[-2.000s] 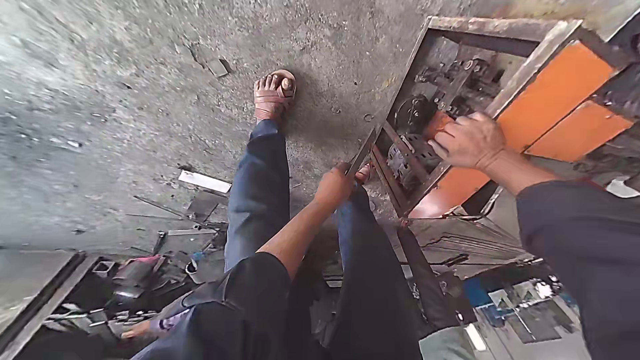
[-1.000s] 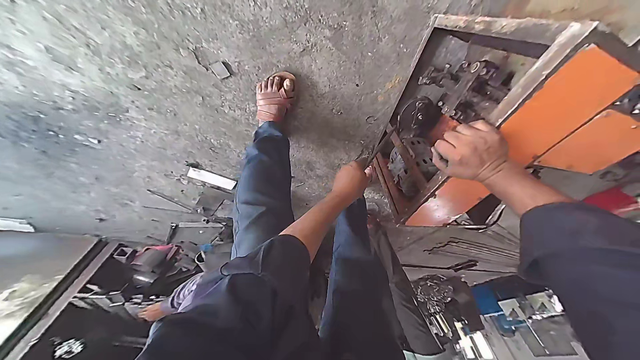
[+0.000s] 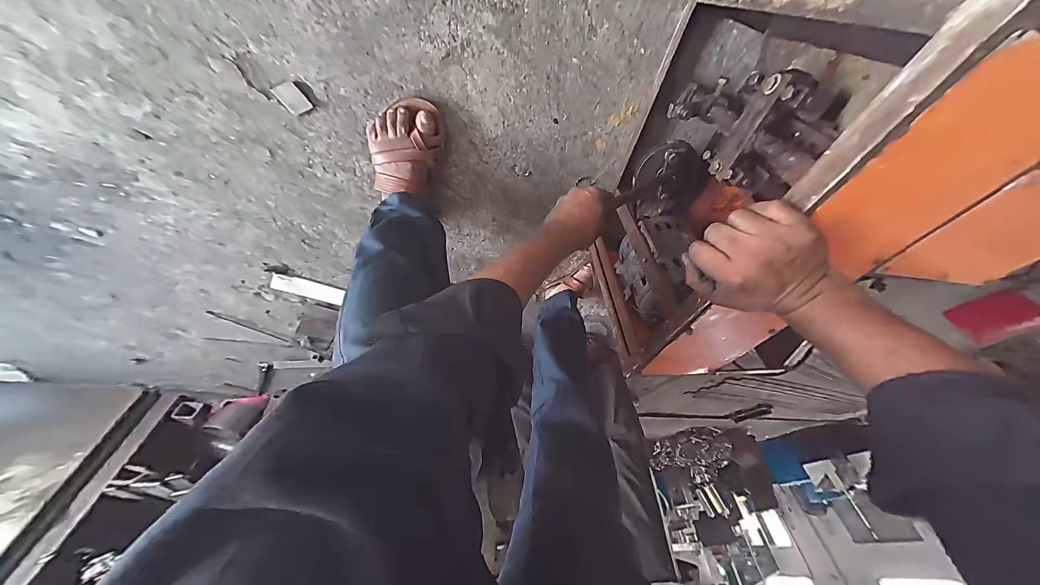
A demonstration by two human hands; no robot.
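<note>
My left hand (image 3: pixel 581 215) is closed around a thin dark metal tool, whose dark length shows beside the fist and reaches toward a round black part (image 3: pixel 668 171) in the open metal frame. Its kind cannot be made out. To the right, my right hand (image 3: pixel 760 256) is curled into a fist over the frame's edge, close to an orange-red part (image 3: pixel 719 203); whether its fingers hold something is hidden. Below the two hands lies a grey slotted metal housing (image 3: pixel 650 268), behind rusty flat bars (image 3: pixel 619 296). Greasy machine parts (image 3: pixel 760 122) fill the upper part of the frame.
Orange sheet panels (image 3: pixel 934 154) flank the frame on the right. My sandalled foot (image 3: pixel 404 150) stands on the rough concrete floor (image 3: pixel 520 89). Metal scraps and a white strip (image 3: pixel 307 289) lie at left. Tools and parts (image 3: pixel 715 487) cover a surface at lower right.
My left hand has moved right, toward the frame and my right hand. The tool in it pointed up and away from the frame's edge two seconds ago and now reaches over the frame.
</note>
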